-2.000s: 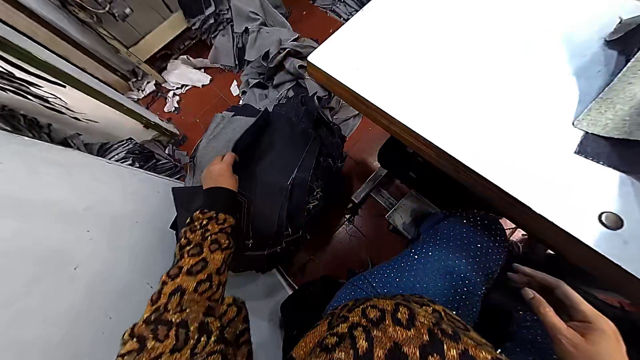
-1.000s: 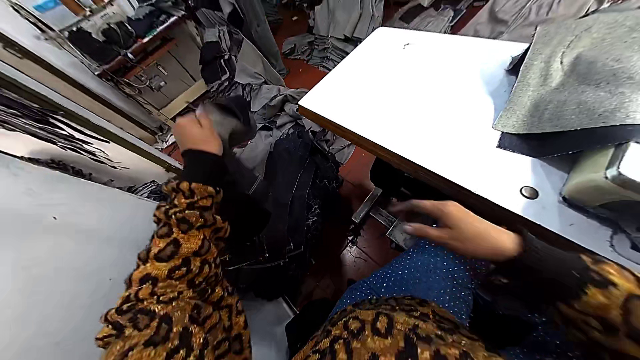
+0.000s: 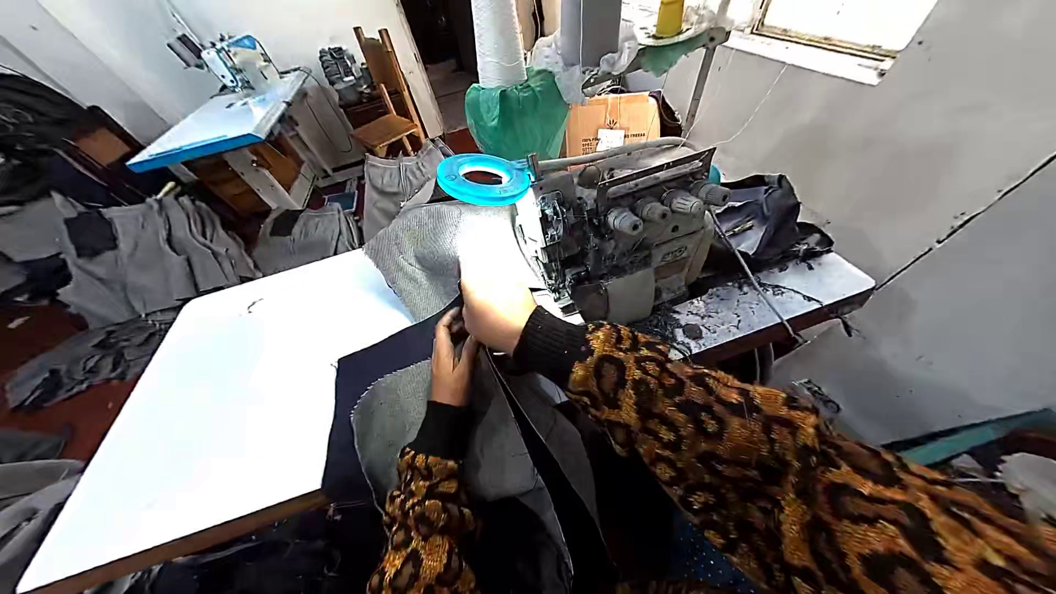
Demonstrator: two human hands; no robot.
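Observation:
Grey and dark denim pieces lie across the front of the white sewing table and hang over its edge. My left hand grips their upper edges from below. Right beside it, my right hand holds the same edges; its fingers are partly lost in glare. Both hands are just left of the overlock sewing machine, near its presser foot. A bright blue ring lamp sits above the cloth at the machine's head. More grey denim lies behind my hands.
White thread cones stand behind the machine, one in a green plastic bag. Dark fabric and lint lie on the table's right end. Grey garments cover the floor at left, near another sewing table and a wooden chair.
The view has swung up and right to the machine. My left hand, earlier over the floor pile with dark cloth, is now at the table beside my right hand, both on denim.

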